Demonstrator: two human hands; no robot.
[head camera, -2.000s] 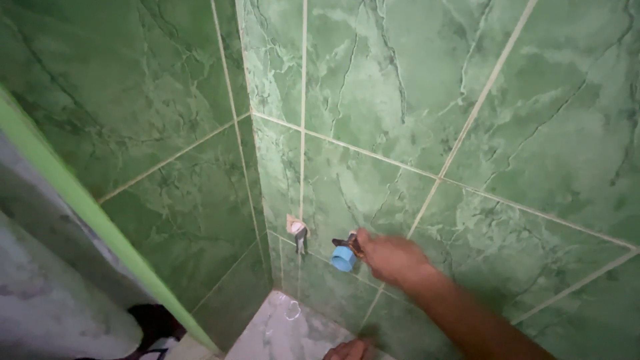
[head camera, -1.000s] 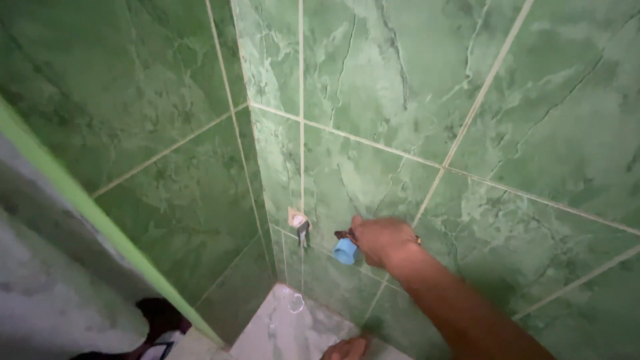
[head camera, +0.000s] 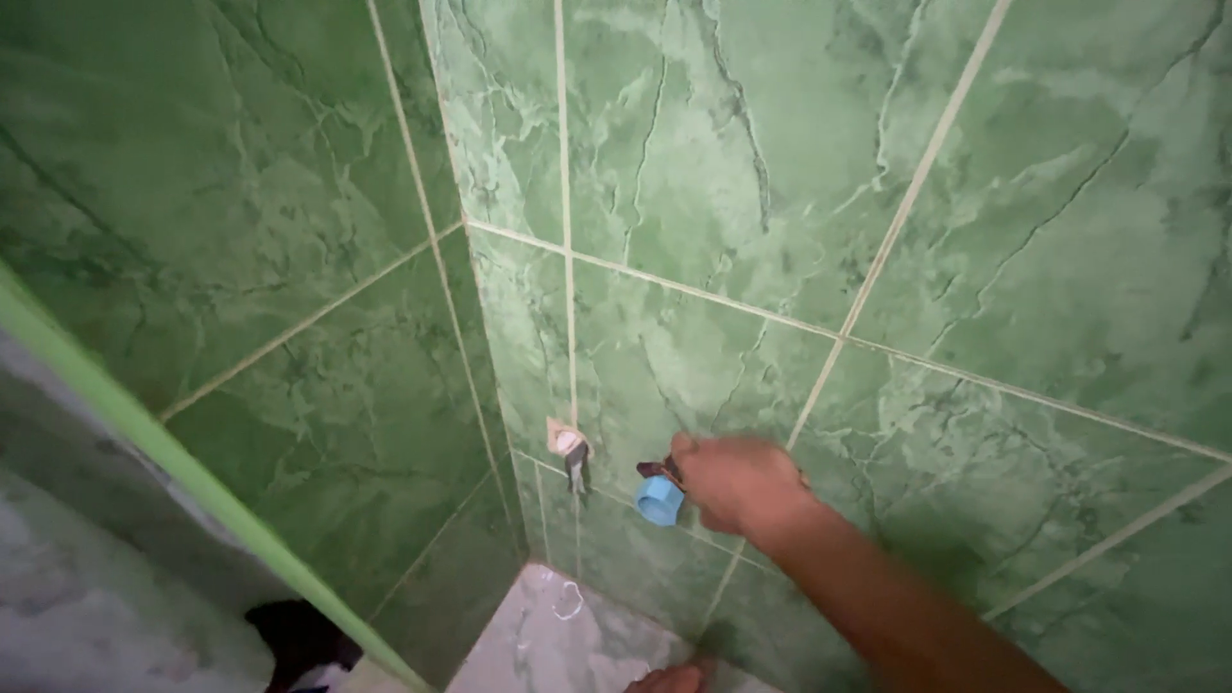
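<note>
My right hand (head camera: 741, 481) reaches in from the lower right, its fingers closed on a small dark brown piece (head camera: 656, 470) close to the green tiled wall. Just under this piece, beside my fingertips, is a light blue, hollow plastic fitting (head camera: 660, 501) with its round mouth facing down and left. Motion blurs the hand, and its fingers hide part of the dark piece. At the bottom edge, my left hand (head camera: 672, 680) is mostly cut off, low over the pale marbled surface; whether it holds anything is hidden.
Left of the blue fitting, a small wall fitting (head camera: 570, 445) has a pale base and a grey lower part. A thin white loop (head camera: 569, 601) lies on the pale marbled surface (head camera: 549, 640). A light green edge (head camera: 207, 496) runs diagonally at left, with a dark object (head camera: 296, 643) beyond it.
My right hand remains at the dark piece and blue fitting; its fingers and wrist have turned slightly. My left hand stays low at the bottom edge.
</note>
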